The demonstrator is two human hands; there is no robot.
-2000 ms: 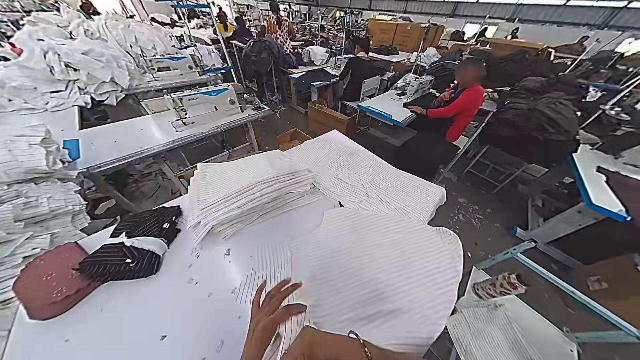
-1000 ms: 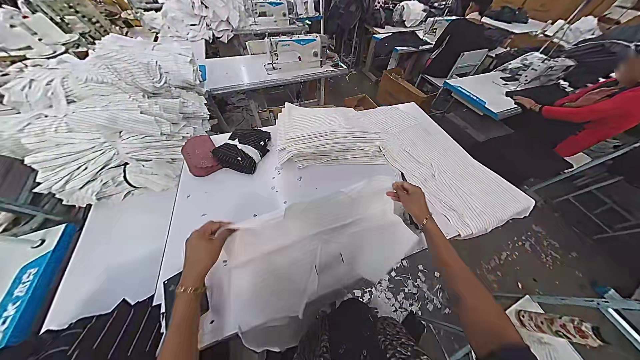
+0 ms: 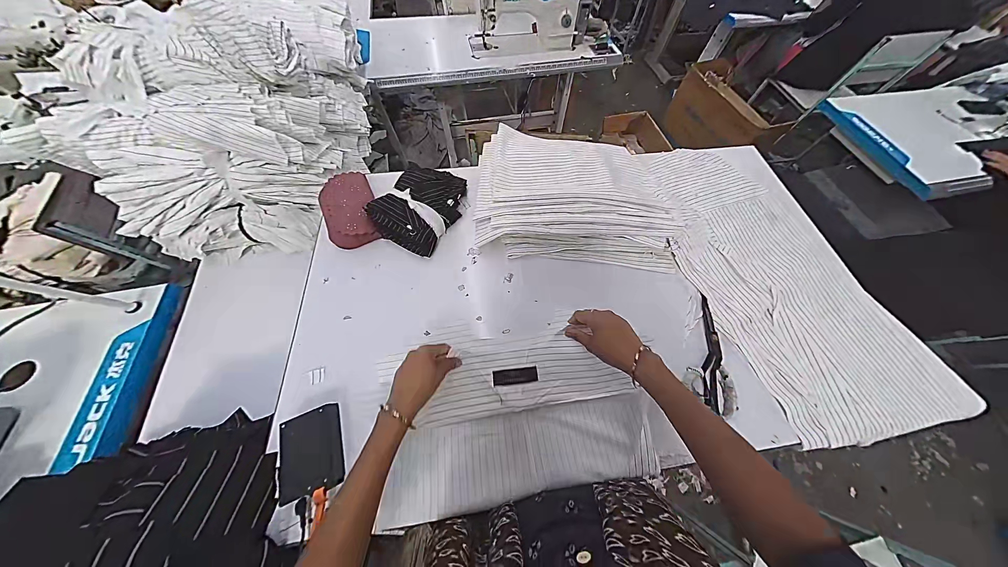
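A white striped fabric panel point(image 3: 472, 394) lies in front of me on the white table, its near part hanging over the edge. Sewn or laid on it is a small black label point(image 3: 515, 376). My left hand point(image 3: 425, 374) pinches the panel's upper left edge between thumb and fingers. At the upper right edge, my right hand point(image 3: 605, 339) pinches the same cloth. Beyond my hands rises a stack of striped fabric pieces point(image 3: 575, 197). More striped cloth point(image 3: 811, 315) spreads to its right.
A maroon cloth pouch point(image 3: 346, 211) and a black striped bundle point(image 3: 417, 209) lie at the back left. Dark scissors or snips point(image 3: 713, 354) rest right of my hands. A black flat piece point(image 3: 313, 453) is at near left. Heaped white garments point(image 3: 228, 126) and a sewing machine point(image 3: 531, 27) stand beyond.
The panel, held up between both hands one second ago, now lies lower on the table with its striped side and black label showing. My view has swung down and left since two seconds ago.
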